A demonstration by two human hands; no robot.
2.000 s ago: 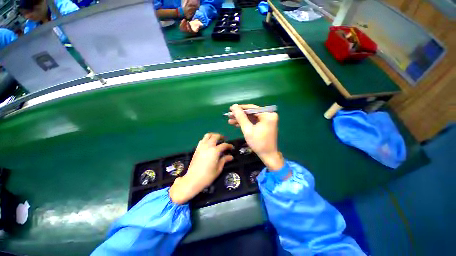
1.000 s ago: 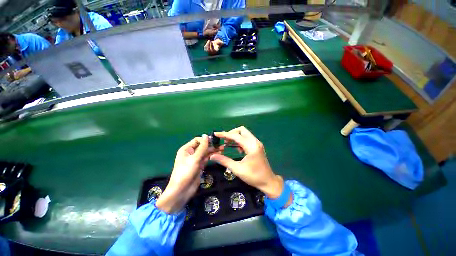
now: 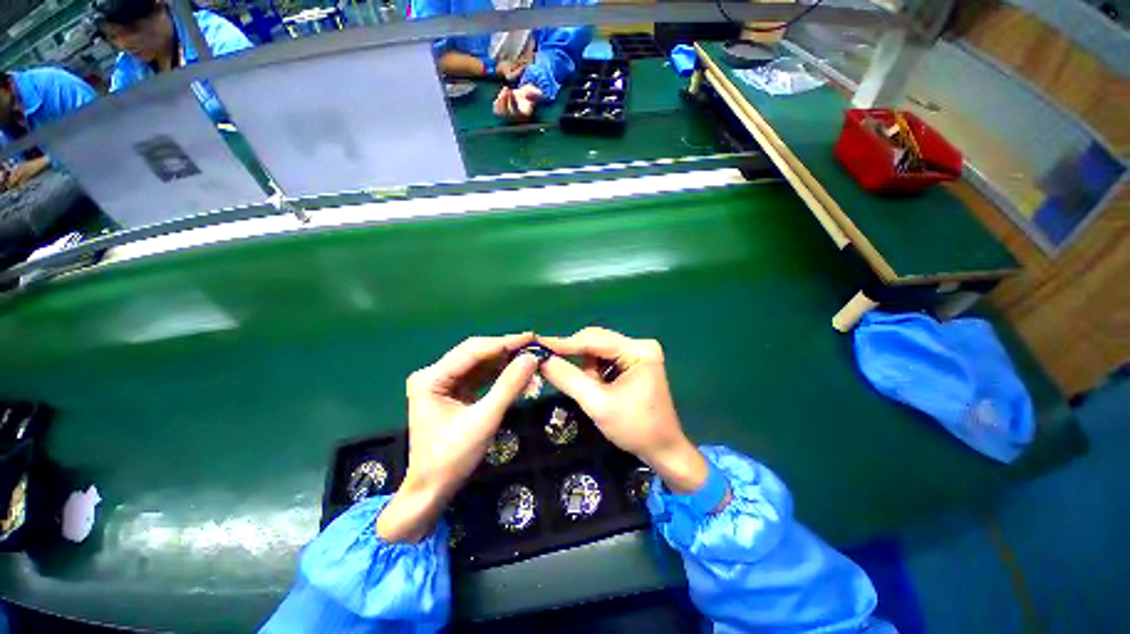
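Observation:
My left hand [image 3: 461,415] and my right hand [image 3: 623,394] meet above the tray. Their fingertips close around a small round module [image 3: 535,354], dark on top with a pale part below, mostly covered by the fingers. The black compartment tray [image 3: 545,526] lies on the bench below, with round silvery-gold modules [image 3: 580,495] in its pockets. My left forearm and hand hide part of the tray. Tweezers cannot be made out in my right hand. A blue strap [image 3: 714,490] is at my right wrist.
A black parts box [image 3: 27,477] stands at the left edge with a white scrap [image 3: 81,513] beside it. A blue cloth [image 3: 947,378] lies at right. A red basket [image 3: 896,151] sits on the side shelf [image 3: 923,235]. Pale panels [image 3: 335,118] stand beyond the bench; people in blue work behind.
From above the tray, apart, with tweezers in my right hand, my hands have come together on a small module. Since a second ago, their fingertips have closed in around it.

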